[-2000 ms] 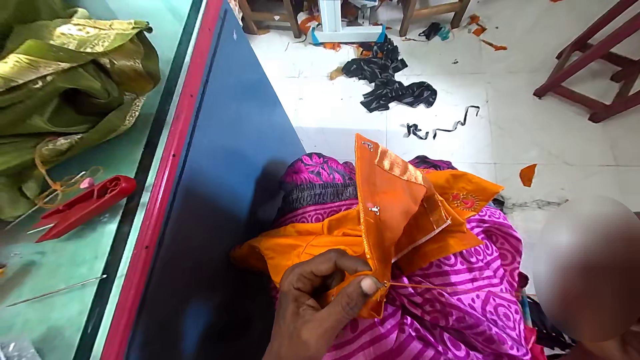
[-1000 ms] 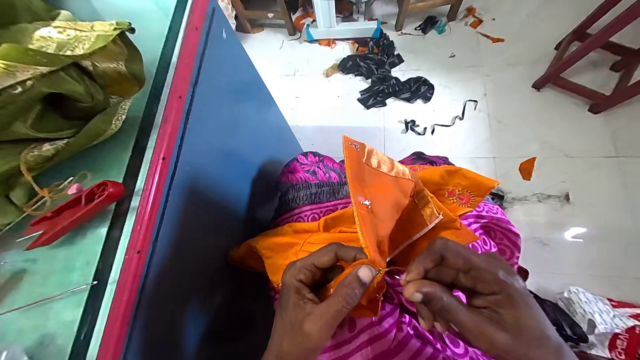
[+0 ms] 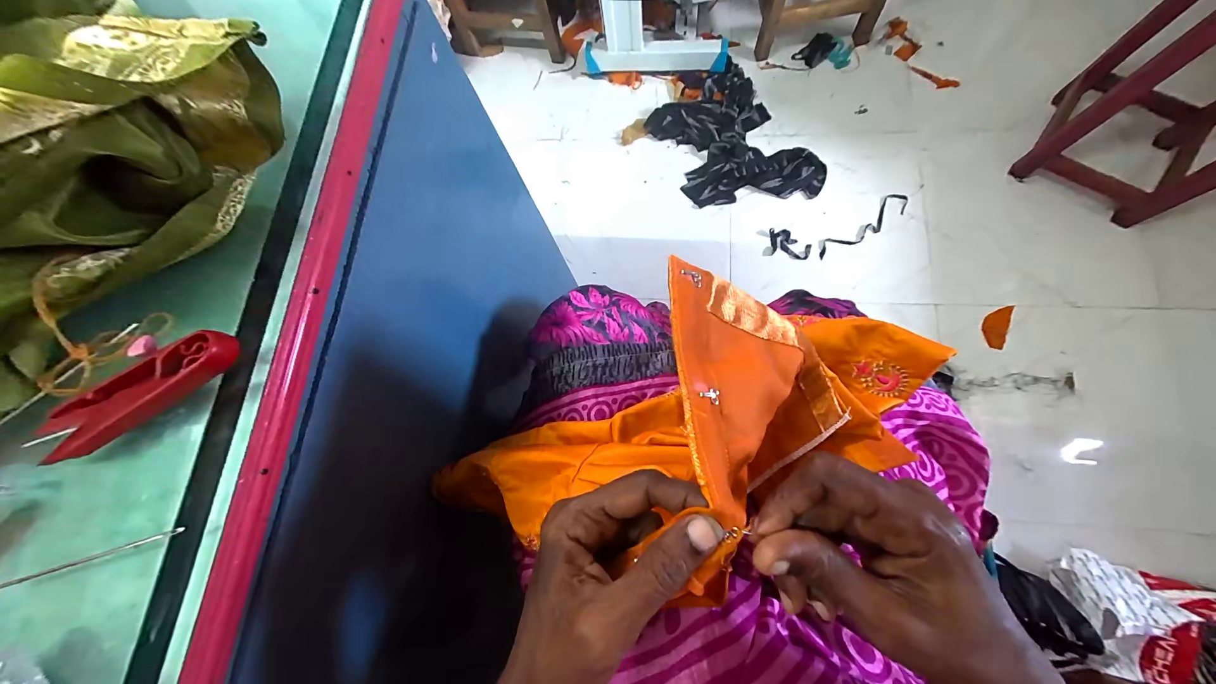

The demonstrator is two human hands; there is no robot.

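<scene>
An orange fabric garment piece (image 3: 750,380) lies across a lap covered in magenta patterned cloth (image 3: 598,399). Small metal hooks (image 3: 710,395) sit along its upright edge. My left hand (image 3: 617,560) pinches a fold of the orange fabric between thumb and fingers, beside another small metal hook (image 3: 731,535). Close against that hook, the fingertips of my right hand (image 3: 845,541) are pinched together; they seem to hold a fine needle or thread, too small to tell which.
On the glass-topped table at left are green fabric (image 3: 123,161), a red plastic tool (image 3: 142,394) and a thin metal rod (image 3: 95,559). The table's pink edge (image 3: 304,313) runs beside me. Black cloth scraps (image 3: 741,152) and a reddish wooden stool (image 3: 1121,114) are on the floor.
Two seconds ago a thread stretched rightward from the fabric and my right hand was not clearly seen at it. It has since come in to the hook. My left hand keeps its pinch.
</scene>
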